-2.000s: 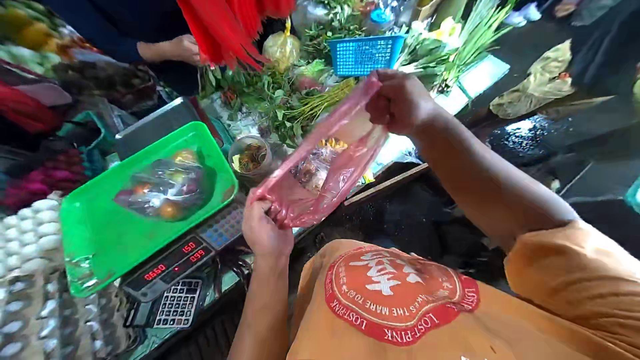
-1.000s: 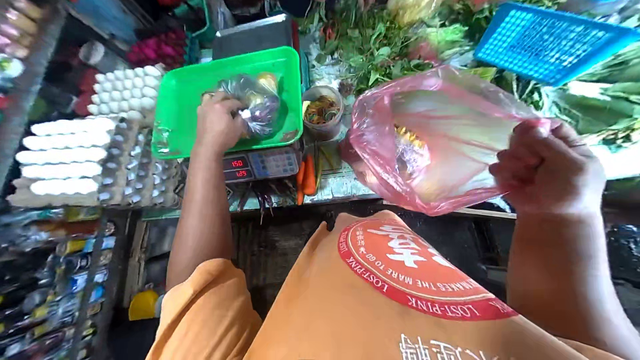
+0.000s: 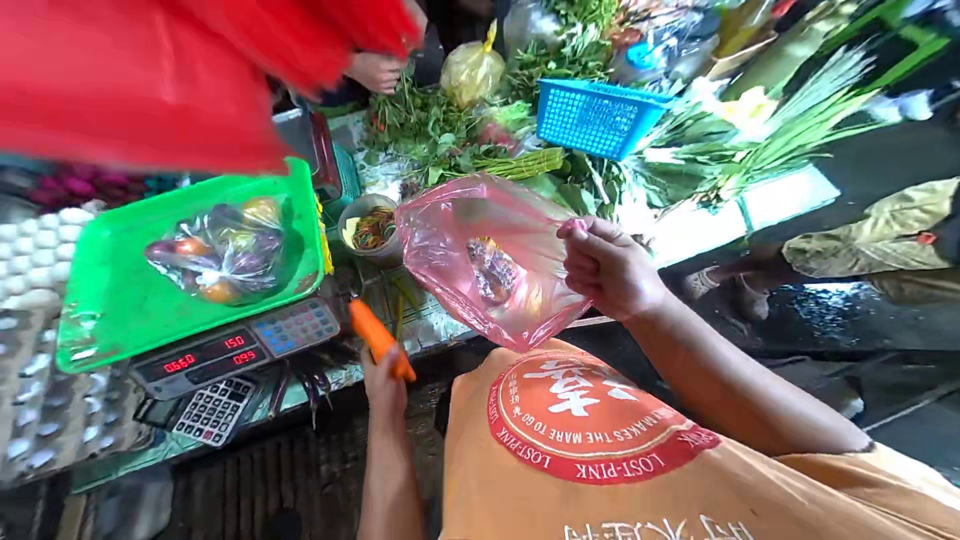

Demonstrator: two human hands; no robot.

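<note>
My right hand (image 3: 611, 266) grips the rim of a pink translucent plastic bag (image 3: 442, 247), which hangs wide with a smaller packed item (image 3: 491, 270) inside. Lower left of that bag, my left hand (image 3: 386, 375) is closed around a long orange thing (image 3: 375, 334); whether it is a carrot or a tool's handle I cannot tell. A clear bag of eggplants and tomatoes or similar produce (image 3: 225, 251) lies in the green tray (image 3: 105, 292) on a digital scale (image 3: 240, 349). A tub of rubber bands (image 3: 371, 229) stands between tray and pink bag.
Stacked eggs (image 3: 37, 251) and a calculator (image 3: 212, 411) are at the left. Leafy greens (image 3: 442, 150) and a blue basket (image 3: 600, 116) lie beyond the pink bag. Red plastic bags (image 3: 150, 82) hang at the upper left; another person's hand (image 3: 377, 71) is beside them.
My left hand was at the pink bag's rim, then at the clear bag in the tray; now it holds the orange thing. My right hand has kept its grip on the pink bag. The view has swung.
</note>
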